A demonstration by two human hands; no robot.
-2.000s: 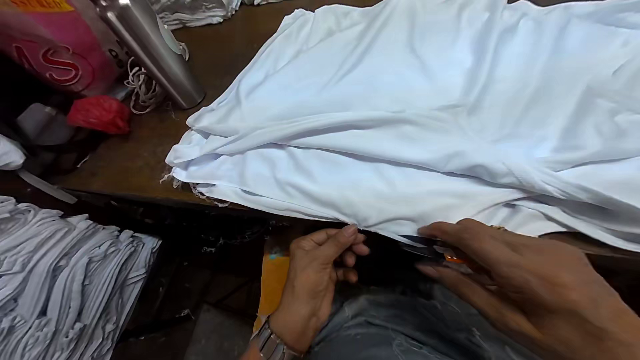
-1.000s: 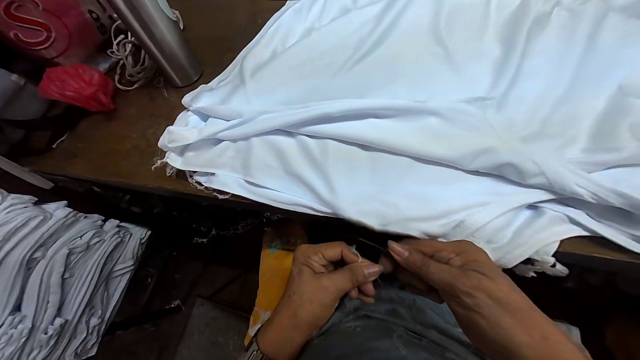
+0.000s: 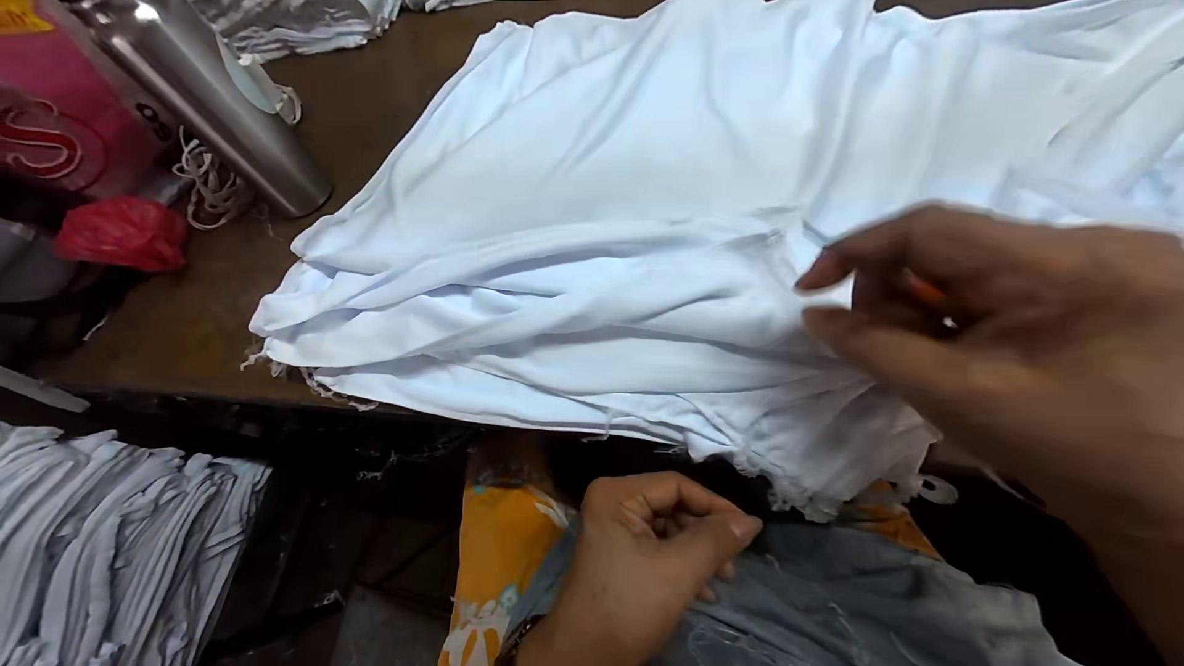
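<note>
White cloth [image 3: 601, 324] lies in loose folds, its frayed edge hanging over the front of the table. My right hand [image 3: 999, 324], blurred, is over the cloth's right part, thumb and forefinger pinching a raised fold. A small orange-handled tool [image 3: 928, 292] shows inside its curled fingers; its blades are hidden. Below the cloth's front edge, above my lap, my left hand [image 3: 657, 555] has its thumb and forefinger together and the other fingers curled. No object is visible in it, though a fine thread could be too small to see.
On the table [image 3: 185, 333] at the left stand a steel bottle [image 3: 213, 102], a coil of white cord [image 3: 211, 185] and a crumpled red plastic bag [image 3: 123, 233]. A stack of pale cloth pieces [image 3: 111, 555] is at the lower left. Grey cloth [image 3: 832, 601] covers my lap.
My right hand has moved up and right from beside my left hand onto the cloth. The cloth's front right part now lies bunched, with its frayed edge hanging lower.
</note>
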